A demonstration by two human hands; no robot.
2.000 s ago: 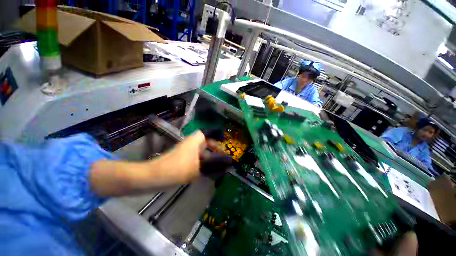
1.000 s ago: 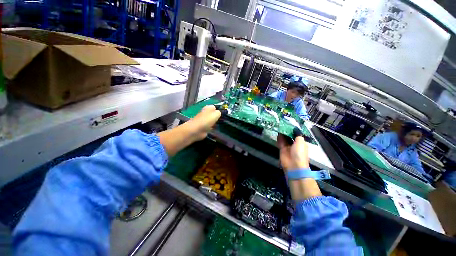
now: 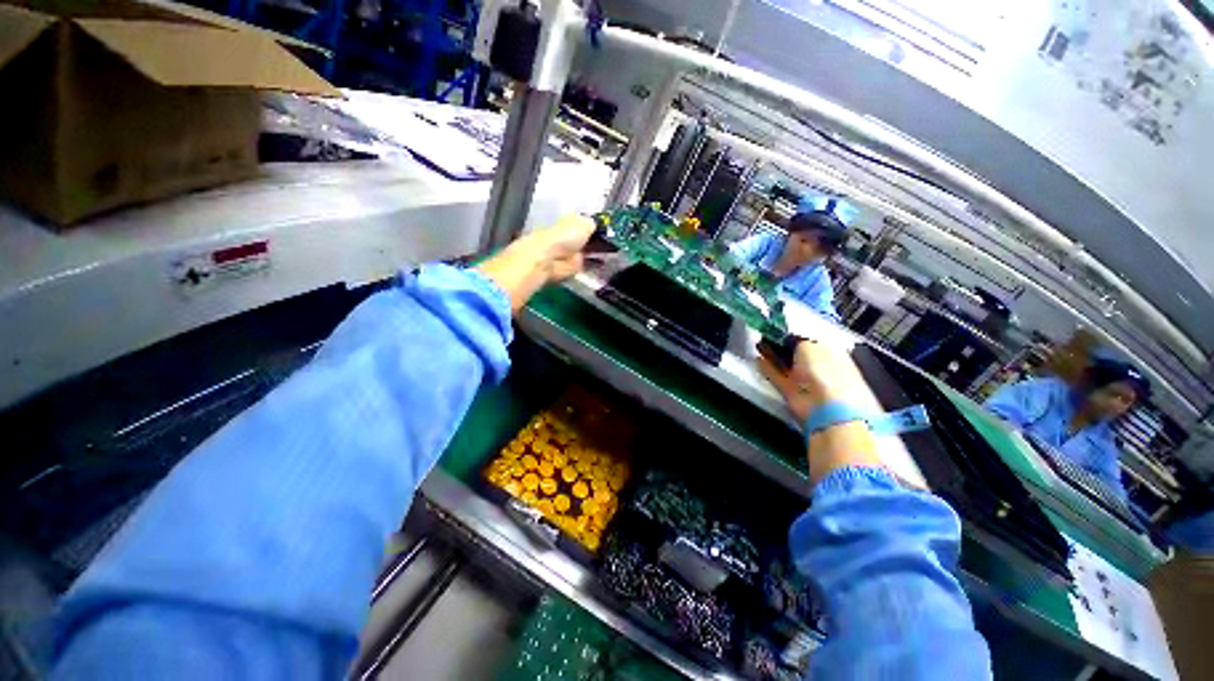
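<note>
A populated green circuit board (image 3: 699,266) is held nearly flat above the upper shelf, seen at a low angle. My left hand (image 3: 555,253) grips its left end, with a black covering at the fingertips. My right hand (image 3: 807,373) grips its right end, black finger cots on, a light blue strap on the wrist. A black tray (image 3: 666,309) lies on the shelf just below and in front of the board. Fine parts on the board are too small to tell.
Below the shelf, a bin holds yellow disc components (image 3: 559,472); bins of small dark and silvery components (image 3: 679,565) stand beside it. Another green board (image 3: 566,645) lies at the bottom. A cardboard box (image 3: 147,120) is at left. Two people in blue smocks sit beyond the shelf.
The board, earlier large and close at right, has been carried over the shelf in both hands. Since one second ago it has moved slightly farther back, uncovering the black tray.
</note>
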